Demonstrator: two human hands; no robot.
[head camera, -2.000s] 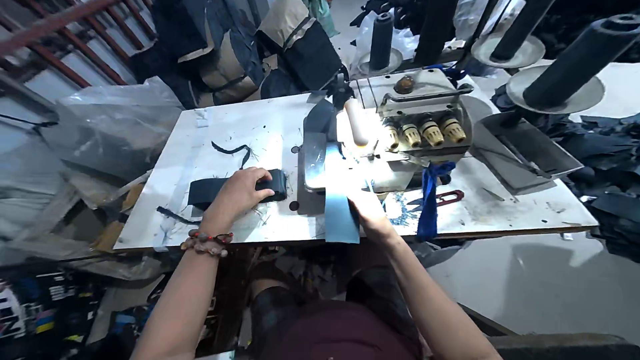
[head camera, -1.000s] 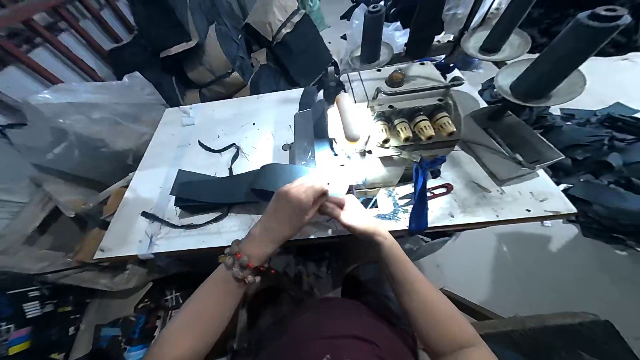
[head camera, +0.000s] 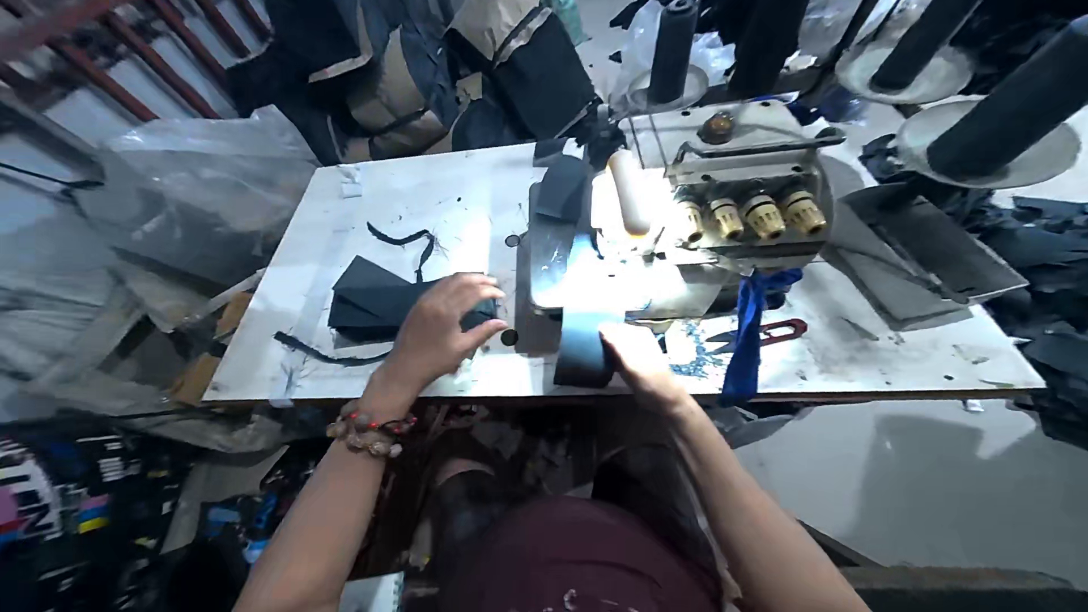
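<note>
An overlock sewing machine (head camera: 748, 170) with several yellowish tension knobs stands on the white table, its lamp glaring over the needle area. A dark fabric strip (head camera: 585, 348) runs from the machine bed down to the table's front edge. My right hand (head camera: 642, 361) has its fingertips on the right edge of that strip. Left of the machine, my left hand (head camera: 442, 331) rests over a folded stack of dark fabric (head camera: 365, 302), thumb and fingers spread apart; whether it presses the stack is unclear. Narrow dark trimmings (head camera: 395, 238) lie around the stack.
Red-handled thread snips (head camera: 778, 331) and a blue cloth tie (head camera: 746, 340) are at the machine's right front. A grey metal tray (head camera: 935, 246) sits on the table's right side. Thread cones (head camera: 1011, 127) stand behind. Plastic bags (head camera: 229, 178) and dark fabric bundles (head camera: 535, 76) border the table.
My hands, together in front of the machine one second ago, are now apart. The left one has moved left to the stack. The strip that stretched left across the table now hangs straight at the machine.
</note>
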